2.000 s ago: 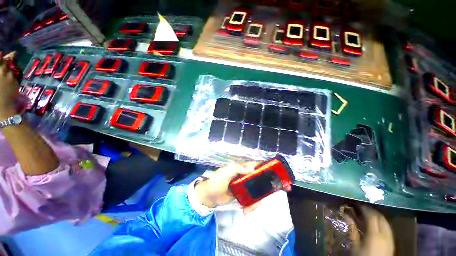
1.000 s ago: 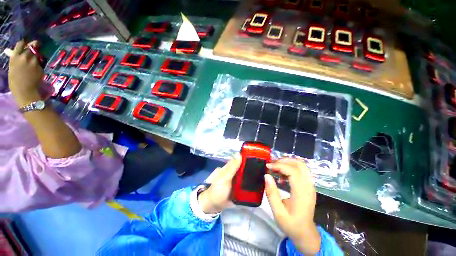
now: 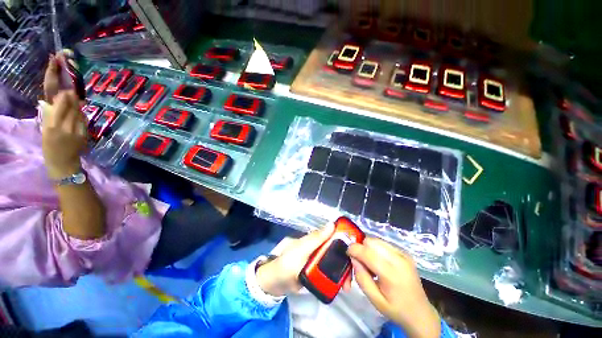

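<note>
A red-and-black device housing (image 3: 332,259) with a dark window is held tilted above the bench's front edge. My left hand (image 3: 290,262) grips it from its left side. My right hand (image 3: 396,280) has its thumb and fingertips at the right edge of the window; whether they pinch anything is hidden. Behind the hands, the lens tray (image 3: 376,188) with rows of black panels lies in clear crinkled plastic on the green bench.
Finished-unit tray (image 3: 247,155) at left; cream-framed units (image 3: 453,80) on cardboard (image 3: 528,135) at back; more trays at right. Loose black panels (image 3: 492,228), a bent cream frame (image 3: 473,169) and crumpled film (image 3: 508,284) lie right. A coworker in pink (image 3: 79,218) sits left.
Two seconds ago my right hand was blurred at lower right, away from the housing; it came to the housing. Since one second ago, the housing has tilted and both hands sit slightly lower.
</note>
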